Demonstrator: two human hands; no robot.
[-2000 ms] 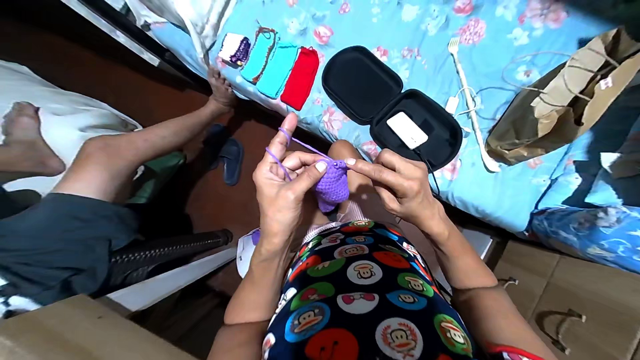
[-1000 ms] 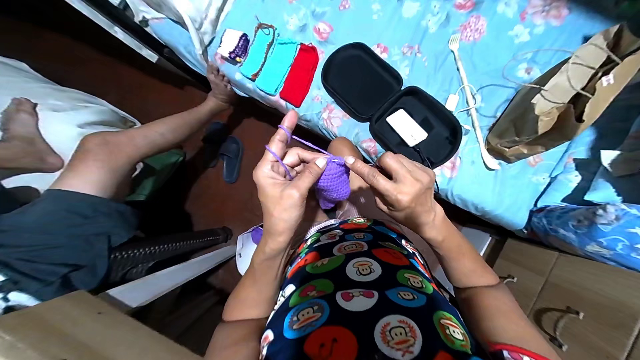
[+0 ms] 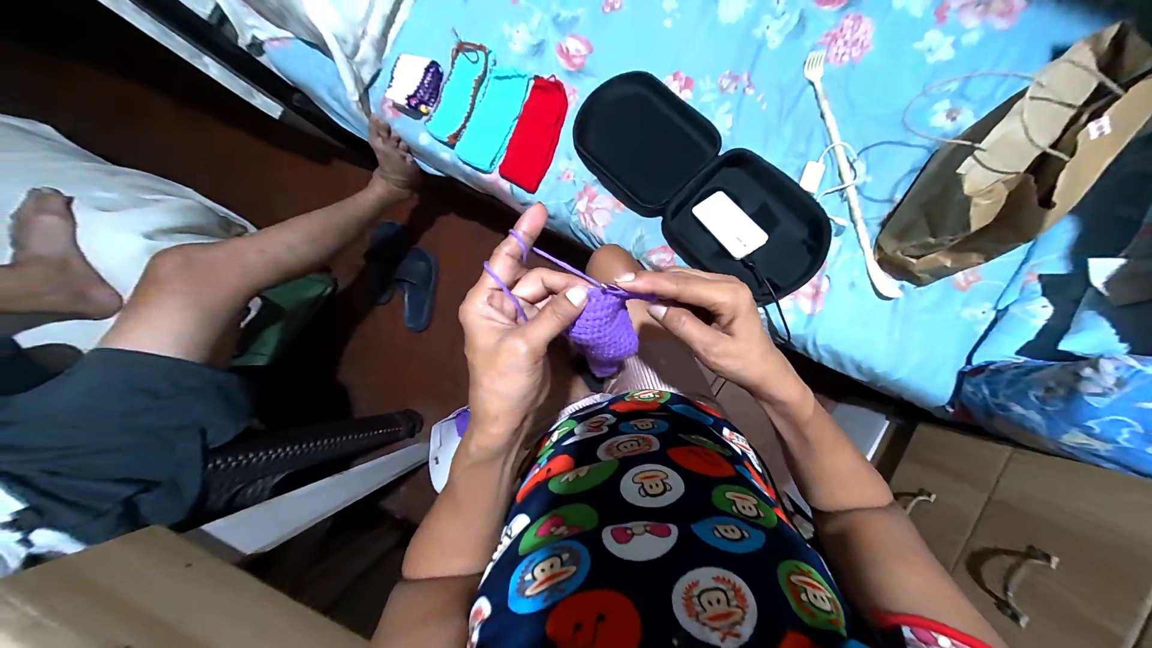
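A small purple crocheted piece (image 3: 605, 333) hangs between my two hands, above my lap. My left hand (image 3: 515, 319) pinches its upper left edge between thumb and a finger, index finger raised, with purple yarn (image 3: 562, 261) looped round the fingers and running down to the piece. At the top right edge of the work, my right hand (image 3: 711, 319) grips a thin tool that looks like a crochet hook (image 3: 634, 293); most of it is hidden by the fingers.
On the flowered bed sheet (image 3: 774, 54) lie red (image 3: 534, 135) and turquoise knitted pieces (image 3: 492, 119), an open black case (image 3: 648, 139) holding a white device (image 3: 730, 224), a white back scratcher (image 3: 846, 171) and a paper bag (image 3: 1017, 171). Another person's leg (image 3: 261, 261) extends at left. Wooden drawers (image 3: 1035, 531) stand at lower right.
My right hand has shifted slightly at the edge of the purple piece, its fingers now more extended toward the left. My left hand keeps about the same pose.
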